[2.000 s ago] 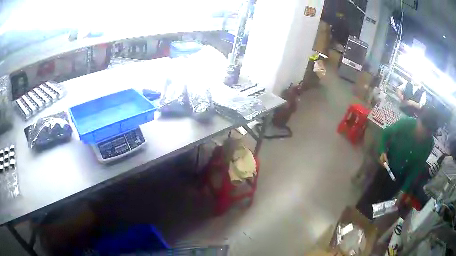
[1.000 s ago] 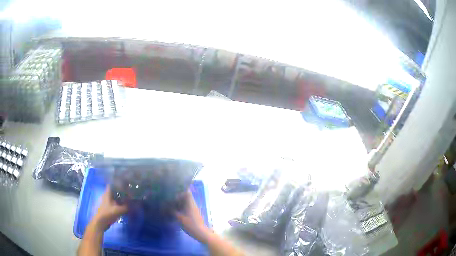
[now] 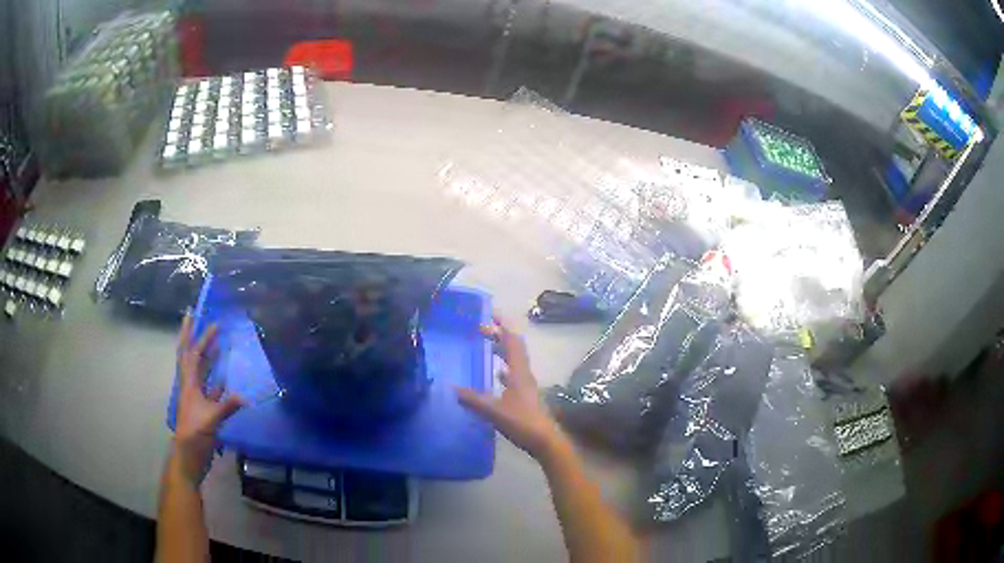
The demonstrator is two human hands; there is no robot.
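A clear plastic bag (image 3: 341, 330), dark with small parts inside, stands in the shallow blue tray (image 3: 451, 440). Its wide top reaches over the tray's back rim. The tray sits on the counting scale (image 3: 328, 493), whose keypad and display show below the tray's front edge. My left hand (image 3: 202, 385) is at the tray's left side, fingers apart, not touching the bag. My right hand (image 3: 512, 390) is at the tray's right side, fingers spread and empty. The bag hides the middle of the tray.
A filled dark bag (image 3: 165, 264) lies behind left. More glossy bags (image 3: 705, 412) lie at right, beside a dark handheld item (image 3: 564, 306). Blister trays (image 3: 237, 116) with white parts stand at back left. A small blue basket (image 3: 779, 159) with green parts is at back right.
The head view has turned from the aisle to the bench. The dark bag, between both hands over the tray a second ago, now stands in it, released, with the hands apart.
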